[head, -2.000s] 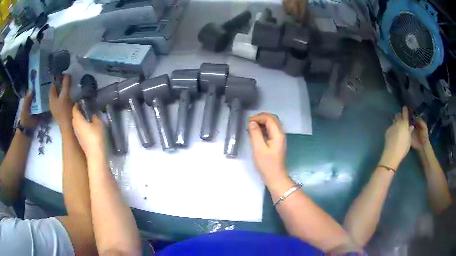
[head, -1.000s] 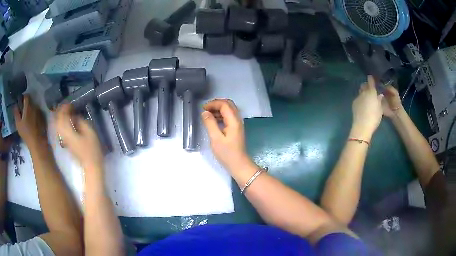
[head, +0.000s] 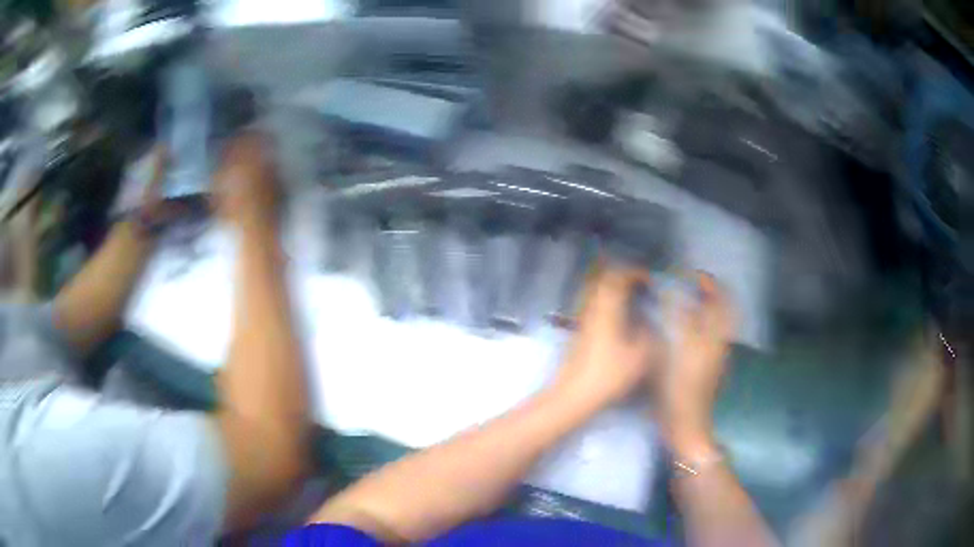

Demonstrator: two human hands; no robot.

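Observation:
The whole view is blurred by motion. A row of grey handheld units (head: 470,256) lies side by side, handles toward me, on a white sheet (head: 395,374). My left hand (head: 614,337) is at the right end of the row, fingers curled by the handle of the rightmost unit, whose dark head (head: 639,227) shows just beyond. My right hand (head: 694,342), with a bracelet at the wrist, is close beside it on the right, fingers bent. The blur hides whether either hand grips the unit.
A co-worker's hands (head: 248,182) and forearms are at the left. Another person's forearm (head: 902,411) is at the right. Grey cartons (head: 374,107) stand behind the row. Dark grey pieces and a pale ring (head: 646,139) lie at the back right. A blue fan is at the right edge.
My left hand has moved from the left end of the row across to the right end, beside my right hand. The camera has turned left, so the row shows further right.

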